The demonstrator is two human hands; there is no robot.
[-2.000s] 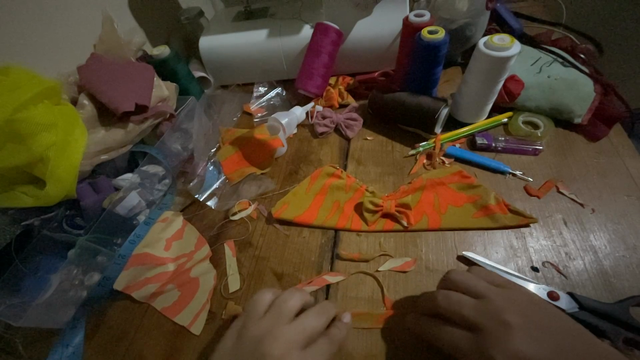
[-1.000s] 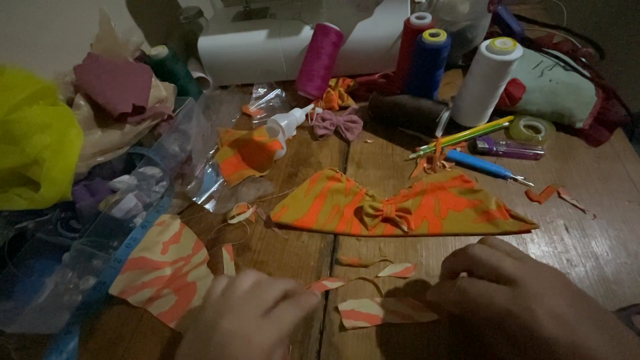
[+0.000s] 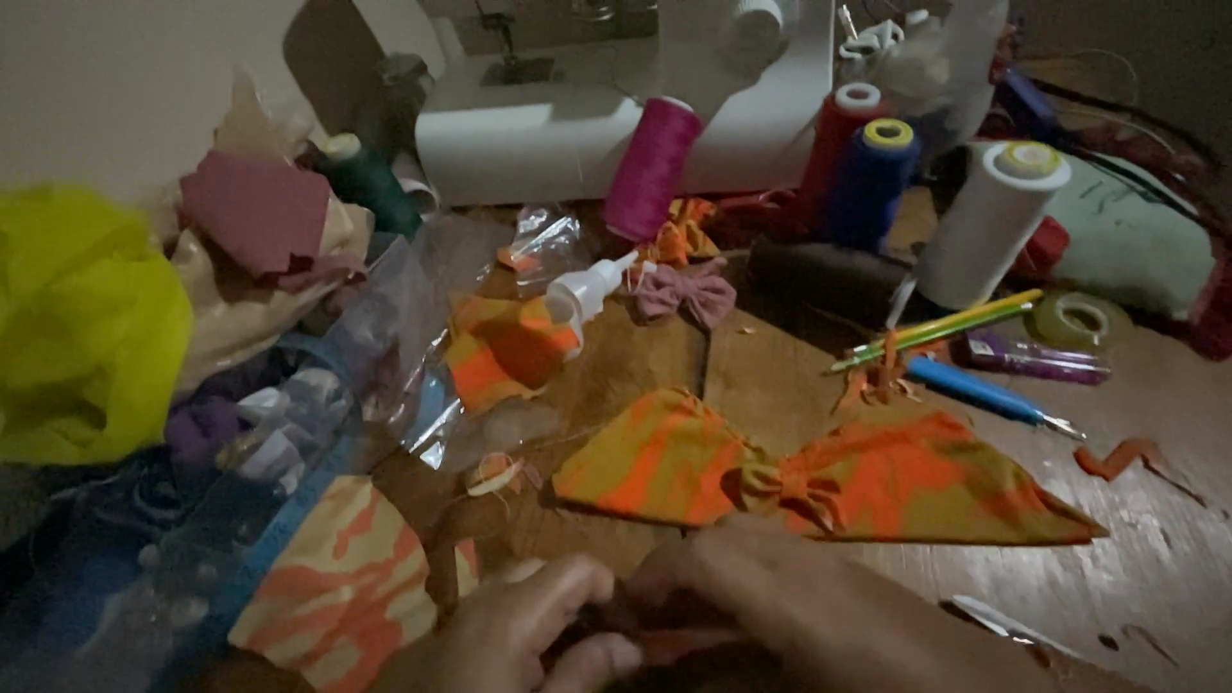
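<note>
My left hand (image 3: 539,626) and my right hand (image 3: 760,597) are close together at the bottom middle, blurred, with fingers bent over a dim fabric piece (image 3: 683,643); whether either one grips it is unclear. Just beyond them lies an orange and olive patterned fabric piece (image 3: 895,481) with a small bow (image 3: 789,491) at its middle. Left of my left hand is a pale patterned scrap (image 3: 346,587). A pair of scissors (image 3: 1020,630) is partly hidden behind my right forearm.
A sewing machine (image 3: 539,154) stands at the back, with thread cones (image 3: 654,168) before it. A white-capped bottle (image 3: 582,294), a mauve bow (image 3: 685,292), pencils (image 3: 943,332) and a blue seam ripper (image 3: 991,393) lie mid-table. A clear plastic box (image 3: 318,481) is at left.
My hands have come together; they were apart on the table before. A pale orange strip beside my right hand a second ago is no longer plainly visible. The view has shifted.
</note>
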